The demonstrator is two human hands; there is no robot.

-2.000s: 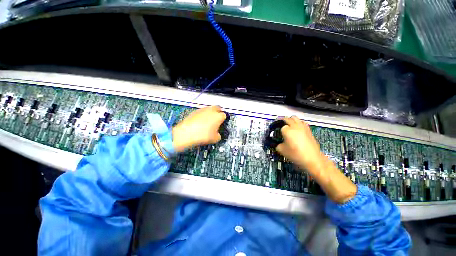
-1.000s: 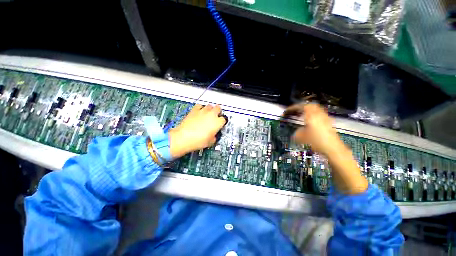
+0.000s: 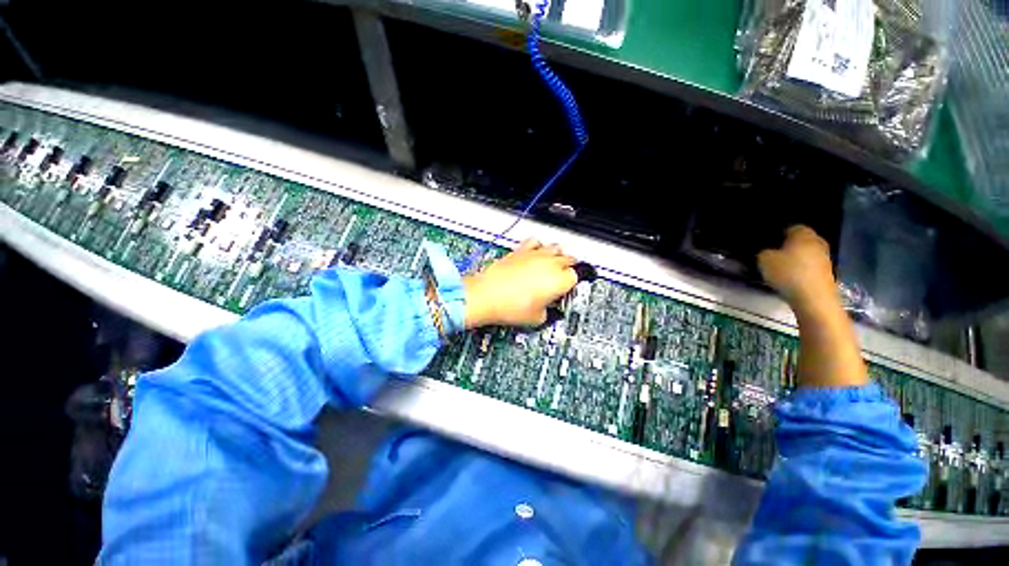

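Green circuit boards (image 3: 597, 359) lie in one long row between pale rails. My left hand (image 3: 520, 285) is over the boards near the far rail, fingers bent down, with black covering at the fingertips; whether it holds a part is hidden. My right hand (image 3: 799, 263) is beyond the far rail at the dark parts bin (image 3: 719, 245), its fingertips lost in shadow, so I cannot tell what they hold. A light blue strap (image 3: 444, 271) and thin bangles are on my left wrist.
A blue coiled cord (image 3: 559, 94) hangs from the green shelf (image 3: 675, 44) towards my left wrist. A bag of metallic parts (image 3: 846, 55) lies on the shelf. A crumpled clear bag (image 3: 885, 260) is right of the bin. The near rail (image 3: 531, 426) runs before my body.
My right hand has moved from above the boards to the bin beyond the far rail. My left hand stays over the boards. The view has shifted and tilted.
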